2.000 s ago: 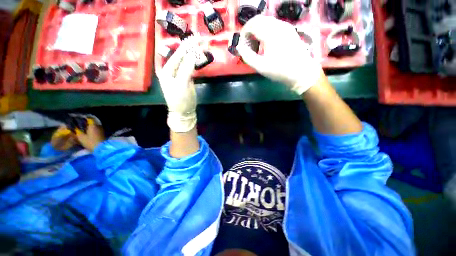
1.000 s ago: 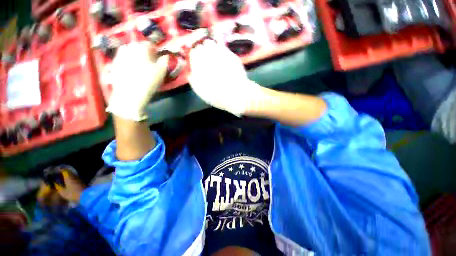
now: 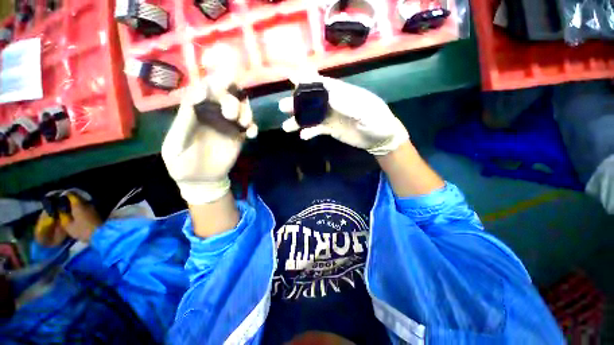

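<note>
My right hand [image 3: 353,114], in a white glove, holds a smartwatch [image 3: 311,104] by its edges. Its squarish black screen is dark and faces me. My left hand [image 3: 205,138], also gloved, holds another dark smartwatch [image 3: 222,116], partly hidden by the fingers. Both hands are just in front of the near edge of a red compartment tray [image 3: 249,73]. Watches with pale bands lie in some of its pockets, one in the near left pocket [image 3: 160,74] and one near the right [image 3: 347,31]. Several middle pockets show no watch.
A second red tray [image 3: 74,81] at left holds a paper slip [image 3: 21,71] and several watches. A red tray [image 3: 538,71] at right holds black trays and clear film [image 3: 590,20]. A neighbouring worker's hands [image 3: 67,219] with yellow-and-black coverings are at lower left. A blue stool [image 3: 515,151] stands at right.
My hands have come back from the tray pockets towards me and moved apart, each with a watch. The view has swung left, then partly back.
</note>
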